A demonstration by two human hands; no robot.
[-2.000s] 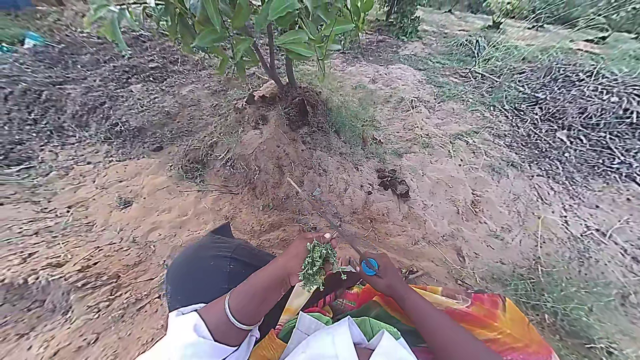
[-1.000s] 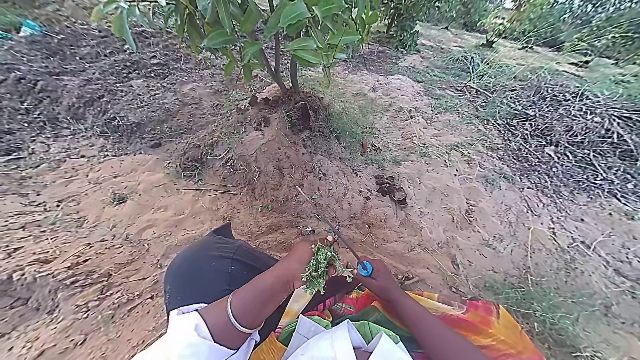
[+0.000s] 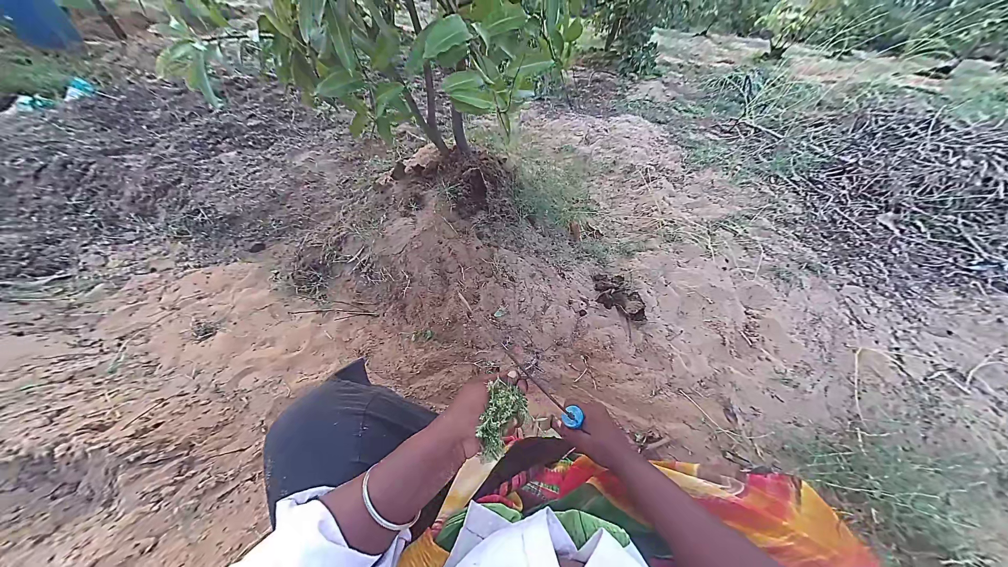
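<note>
My left hand (image 3: 472,409), below a silver bangle (image 3: 379,502) on the wrist, holds a bunch of small-leaved green plants (image 3: 502,416). Close on its right, my right hand (image 3: 596,433) grips a tool by its blue-ended handle (image 3: 573,417). The tool's thin dark shaft (image 3: 539,383) slants up and left, past the fingertips of my left hand. Its far tip is hard to make out against the soil. Both hands are just above my lap, over a bright patterned cloth (image 3: 709,496).
A leafy sapling (image 3: 449,118) stands on a soil mound ahead. Dry twigs (image 3: 906,189) are heaped at the right. A dark clump (image 3: 620,297) lies on the sandy ground, with grass (image 3: 890,480) at the lower right. My knee in dark cloth (image 3: 339,425) is at the left.
The tool's shaft has shifted slightly between the frames, while both hands stay close together with the same things in them. The view has swung a little.
</note>
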